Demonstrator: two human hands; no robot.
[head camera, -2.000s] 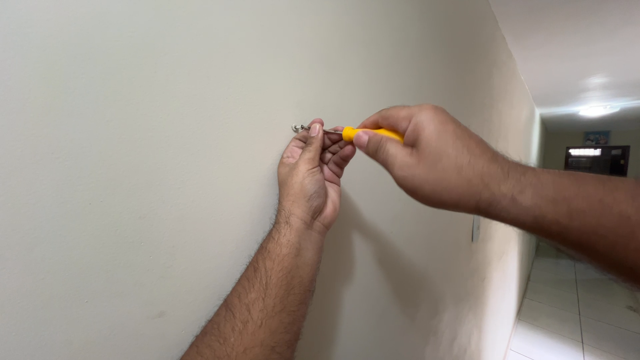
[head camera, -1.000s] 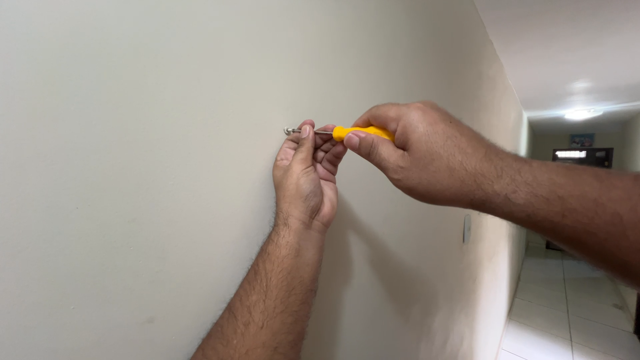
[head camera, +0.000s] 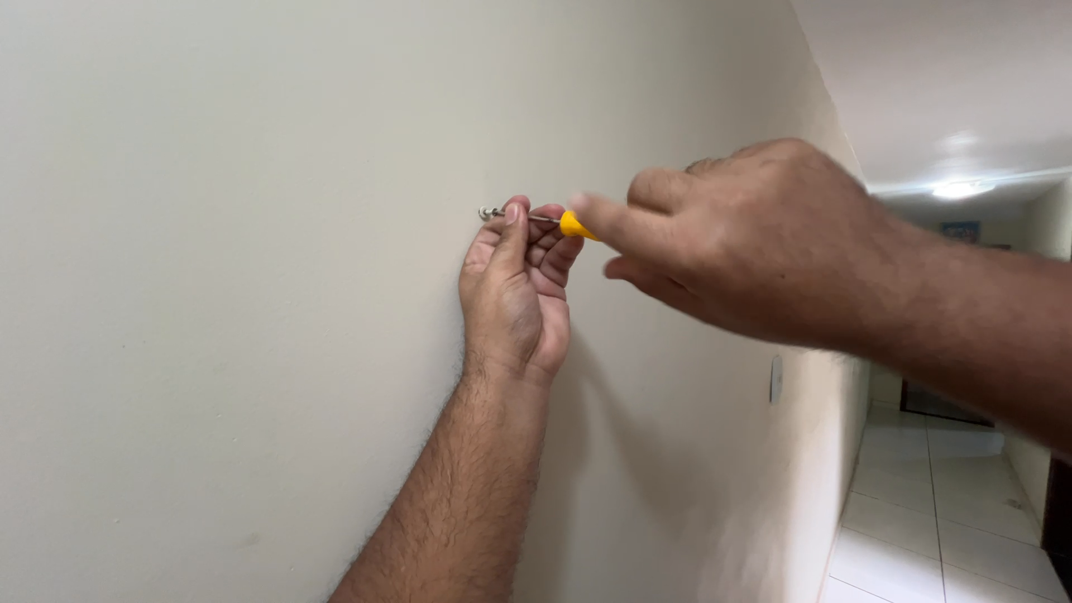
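Note:
A small metal screw (head camera: 487, 213) stands at the painted wall. My left hand (head camera: 519, 285) pinches the thin shaft of a screwdriver (head camera: 576, 224) between thumb and forefinger, just beside the screw. The screwdriver lies nearly level, its tip toward the screw; where tip and screw meet is hard to see. My right hand (head camera: 729, 243) is at the yellow handle, most of which it hides. Its fingers look loosened and partly blurred, so its hold on the handle cannot be made out.
The pale wall (head camera: 251, 293) fills the left and middle. Farther along it is a wall plate (head camera: 776, 379). A corridor with a tiled floor (head camera: 930, 502) runs back at the right, under a lit ceiling lamp (head camera: 961, 189).
My right hand was closed around the yellow handle one second ago; now its fingers have shifted and loosened, and less of the handle shows. My left hand keeps its pinch near the screw.

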